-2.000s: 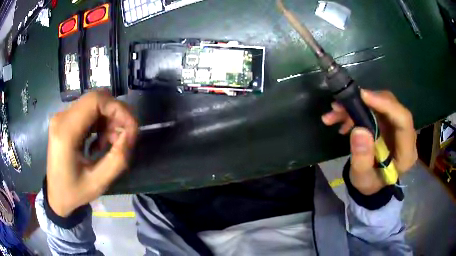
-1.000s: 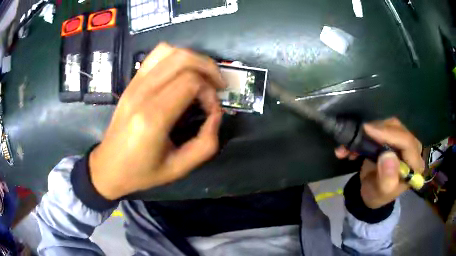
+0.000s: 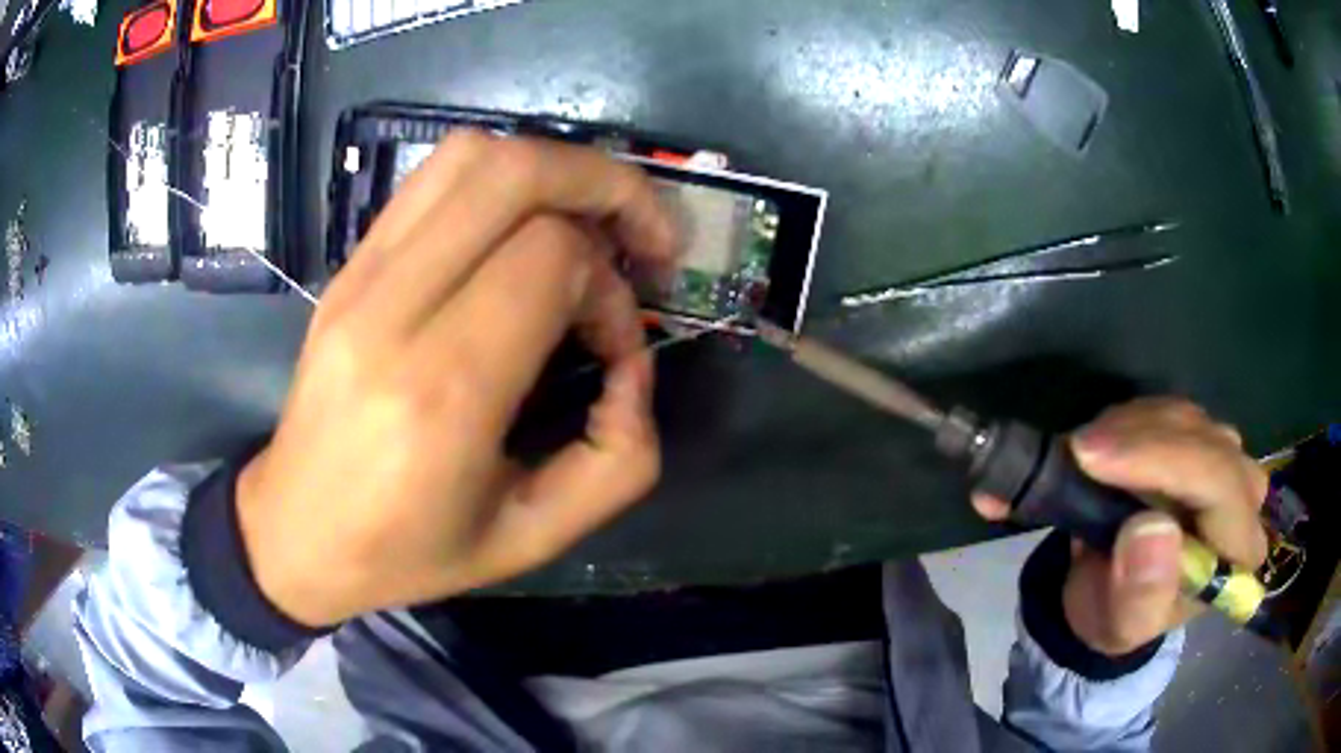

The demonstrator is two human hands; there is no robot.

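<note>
The opened handset (image 3: pixel 353 191) lies on the dark green mat, its circuit board (image 3: pixel 712 236) showing at the right inside a white-edged frame. My right hand (image 3: pixel 1154 508) is closed on the soldering iron (image 3: pixel 1030 468); its tip is at the board's lower right corner. My left hand (image 3: pixel 471 368) is over the left and middle of the handset, fingertips pinching thin solder wire (image 3: pixel 691 336). The wire reaches to the iron tip and also trails off behind the hand to the left. Whether the tip touches the board is too small to tell.
Two black handsets (image 3: pixel 233 162) with red-orange ovals stand side by side at left. A white keypad-like frame (image 3: pixel 397 15) is at the top edge. Tweezers (image 3: pixel 1015 268) lie right of the handset, with a small grey plastic piece (image 3: pixel 1053 100) above them. A slim dark tool (image 3: pixel 1250 111) lies far right.
Since two seconds ago my left hand has moved right, over the handset. The iron has swung down and its tip has come left to the board. The view has shifted slightly.
</note>
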